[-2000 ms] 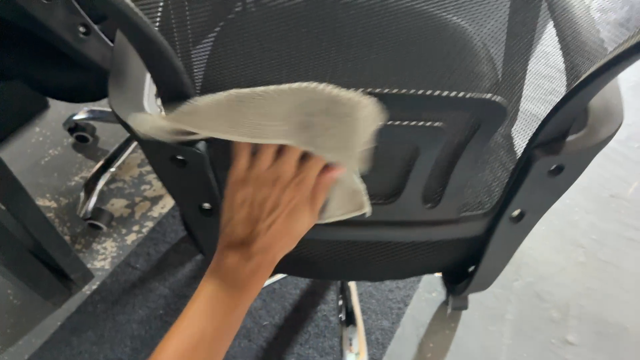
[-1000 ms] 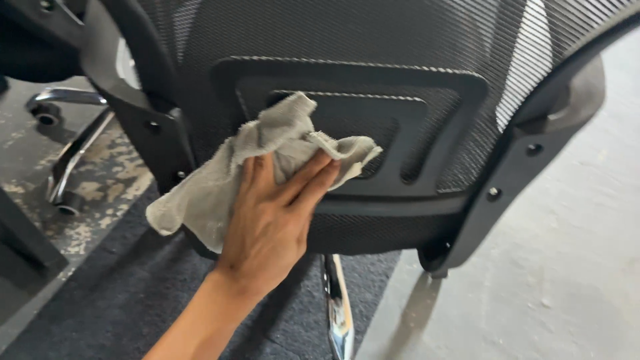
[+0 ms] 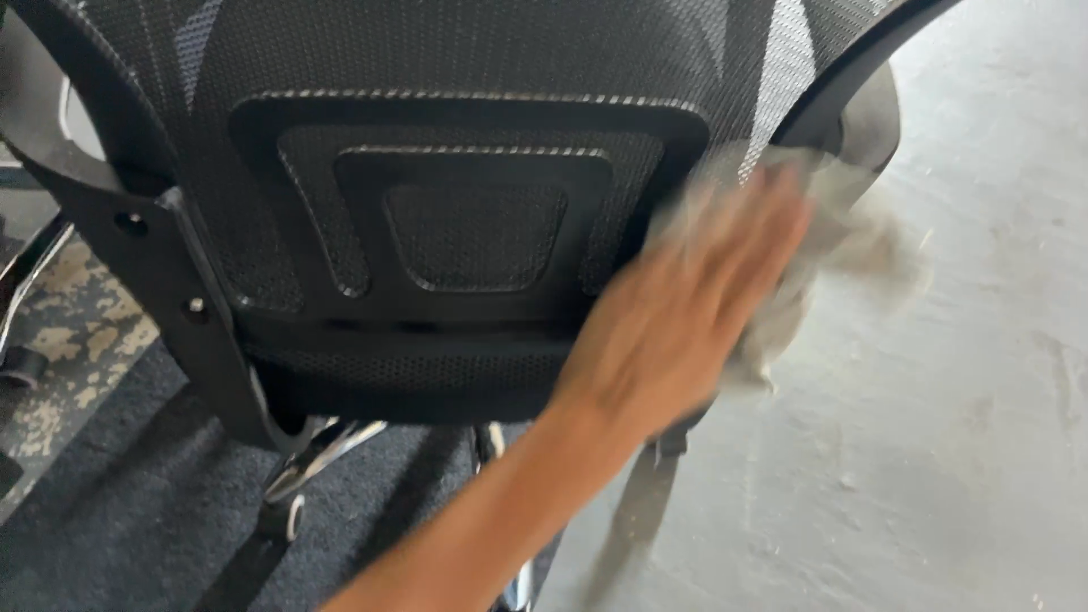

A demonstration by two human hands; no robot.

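My left hand point(image 3: 680, 297), blurred by motion, presses a light grey cloth point(image 3: 782, 314) against the right side frame of a black mesh office chair point(image 3: 476, 314). Part of the cloth hangs out past the chair's edge, over the floor, and my palm and fingers hide some of it. The chair's plastic lumbar support point(image 3: 319, 225) lies to the left of my hand. My right hand is out of view.
Curved armrests point(image 3: 867, 127) flank the backrest. Below are the chair's chromed base leg point(image 3: 323, 459) and a caster point(image 3: 280, 518) on a dark carpet point(image 3: 110, 476). Smooth grey floor point(image 3: 892, 476) lies at right. Part of another chair's base point(image 3: 34, 263) shows at left.
My left hand and the cloth have moved from the left part of the chair's back across to its right side frame. The lumbar support is now uncovered.
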